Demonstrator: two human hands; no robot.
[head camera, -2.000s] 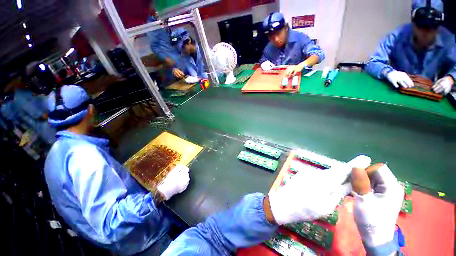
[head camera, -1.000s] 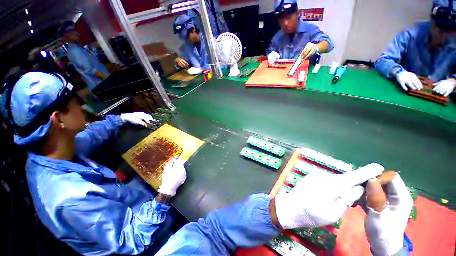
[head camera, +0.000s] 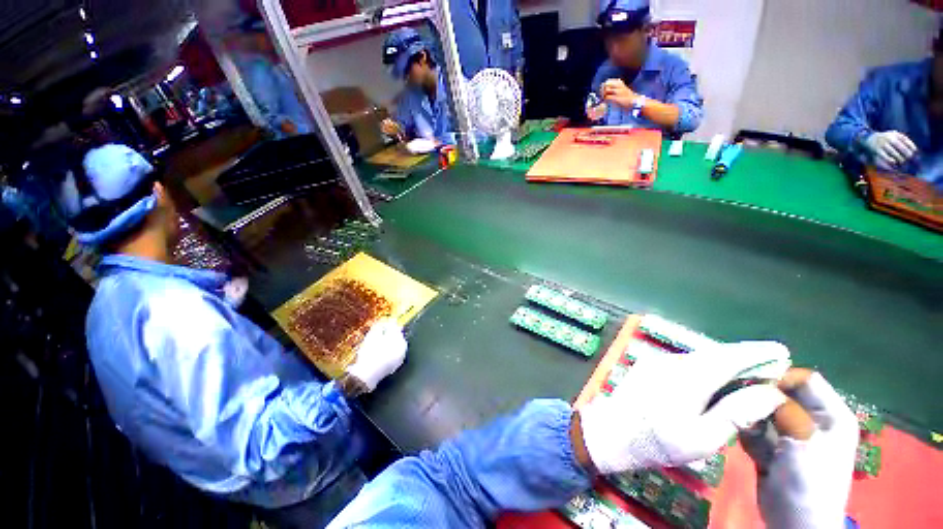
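My left hand (head camera: 677, 408), in a white glove, reaches in from the bottom over the red mat (head camera: 902, 484). My right hand (head camera: 812, 455), in a white glove with bare brownish fingertips, is at its right. The fingertips of both hands meet above the mat. A dark curved patch shows between my left fingers; I cannot tell if it is a held part or a gap. Green circuit board strips (head camera: 662, 496) lie in rows on the mat, partly hidden under my hands. Two more board strips (head camera: 555, 331) lie side by side on the dark green belt, left of the mat.
At left a person in blue (head camera: 207, 351) has a gloved hand on a yellow-tan board with a brown centre (head camera: 336, 318). Small boards (head camera: 341, 240) lie behind it. Across the belt are seated workers, an orange-red mat (head camera: 595, 157), a white fan (head camera: 493, 103) and a metal frame post (head camera: 321, 114).
The view has shifted slightly. My left fingers have parted a little, showing the dark patch. The left neighbour has leaned back and drawn the far hand in. The worker opposite has raised both hands.
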